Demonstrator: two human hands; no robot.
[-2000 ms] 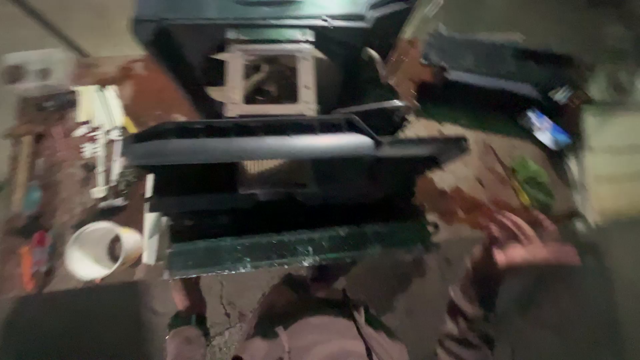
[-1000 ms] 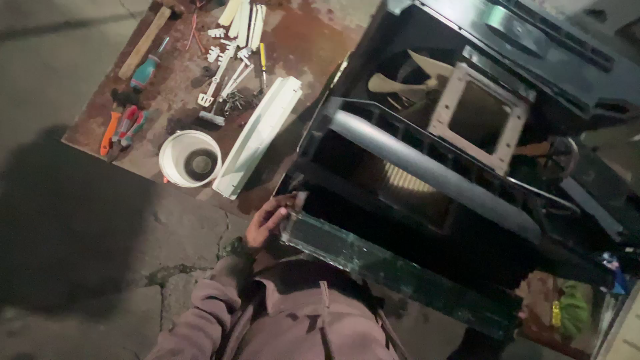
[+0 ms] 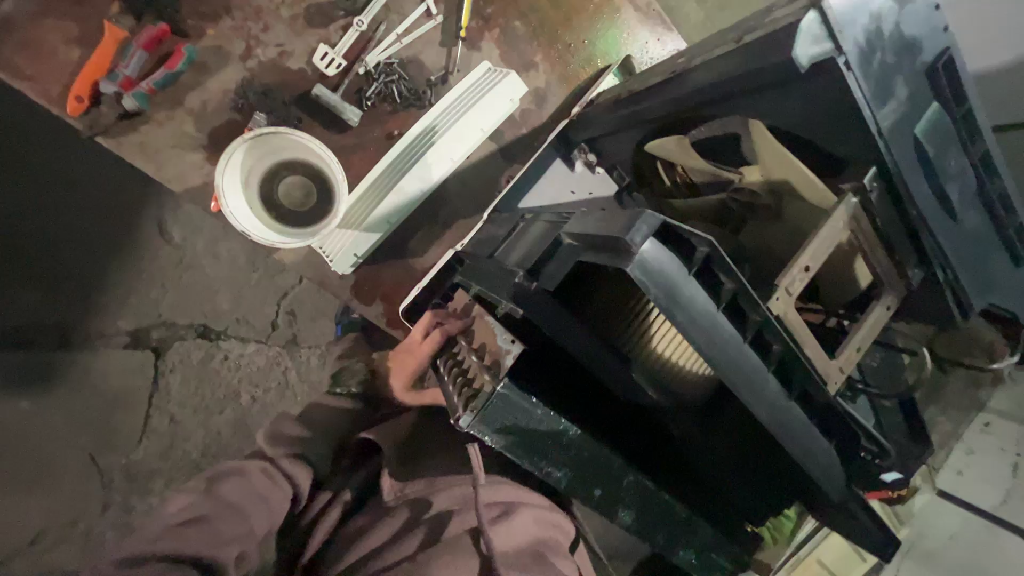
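Observation:
An opened air conditioner with a dark housing (image 3: pixel 712 264) fills the right half of the view. Along its near side lies a finned heat exchanger coil (image 3: pixel 576 460), with a metal end plate and a row of tube bends at its left end. My left hand (image 3: pixel 416 360) grips that end, fingers over the plate and thumb below the bends. My right hand is out of view. Behind the housing's front edge are a pale fan (image 3: pixel 752 168) and a square metal frame (image 3: pixel 840 296).
Left of the unit, a table (image 3: pixel 176 152) holds a white bucket (image 3: pixel 280 188), a white louvred panel (image 3: pixel 424 164), a pile of screws (image 3: pixel 392 86), an orange-handled tool (image 3: pixel 94 68), pliers (image 3: pixel 160 76) and a yellow screwdriver (image 3: pixel 464 24). Cracked paving (image 3: pixel 208 392) lies below.
My right hand, seen raised with spread fingers at the right two seconds ago, is out of view. My left hand remains at the coil's left end since one second ago. The view has swung left.

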